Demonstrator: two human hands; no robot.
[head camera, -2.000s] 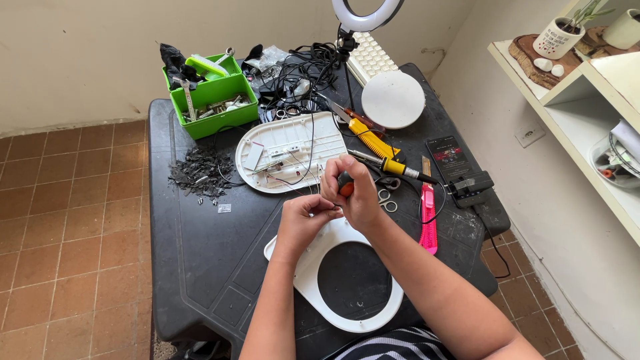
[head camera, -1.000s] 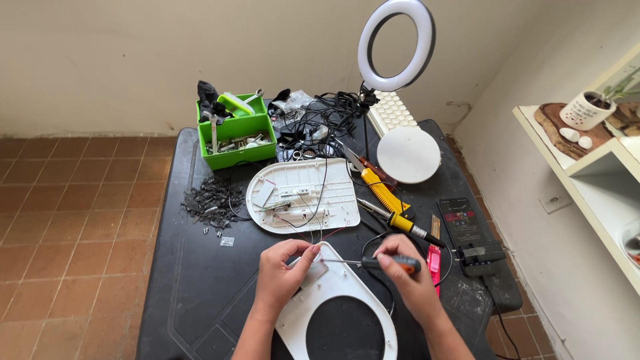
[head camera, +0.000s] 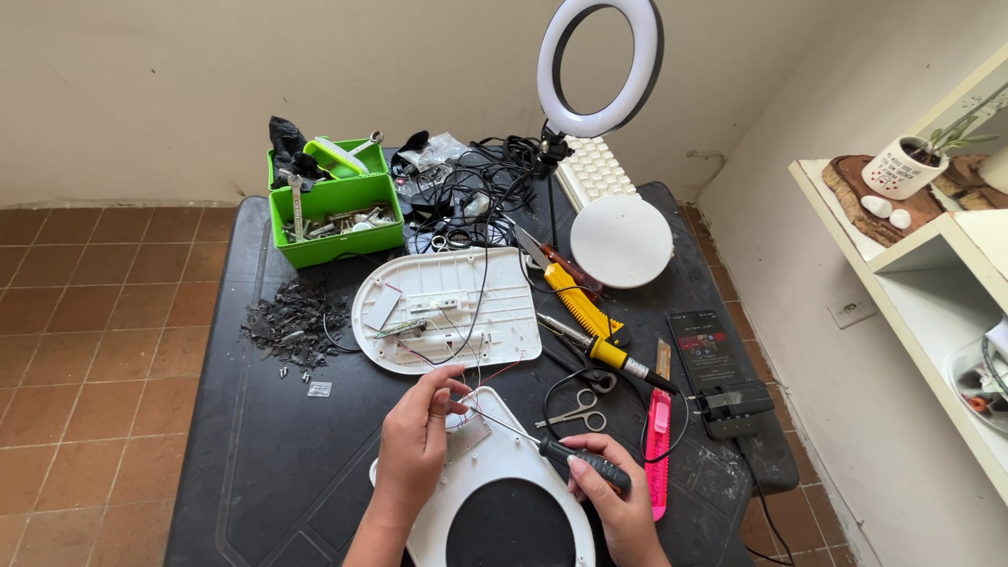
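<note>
My right hand (head camera: 610, 492) grips a black-handled screwdriver (head camera: 587, 465), its shaft pointing up and left to thin wires (head camera: 466, 400) at the narrow end of a white plastic cover with a large round hole (head camera: 425, 512). Beside the tip is my left hand (head camera: 421, 433), fingers bent at the wires; whether it pinches one cannot be told. Those wires run up to a white plastic housing (head camera: 504, 315) that lies inner side up, with a small circuit board (head camera: 403, 329) in it.
Behind stand a green toolbox (head camera: 339, 244), tangled black cables (head camera: 480, 189), a ring light (head camera: 551, 102) and a white disc (head camera: 622, 242). To the right lie a yellow utility knife (head camera: 583, 299), a soldering iron (head camera: 606, 352), scissors (head camera: 579, 415), a pink cutter (head camera: 657, 457) and a phone (head camera: 705, 354).
The screwdriver was upright in my right hand two seconds ago and now lies slanted, tip to the left. My left hand has risen from the cover's edge toward the wires. The view has shifted.
</note>
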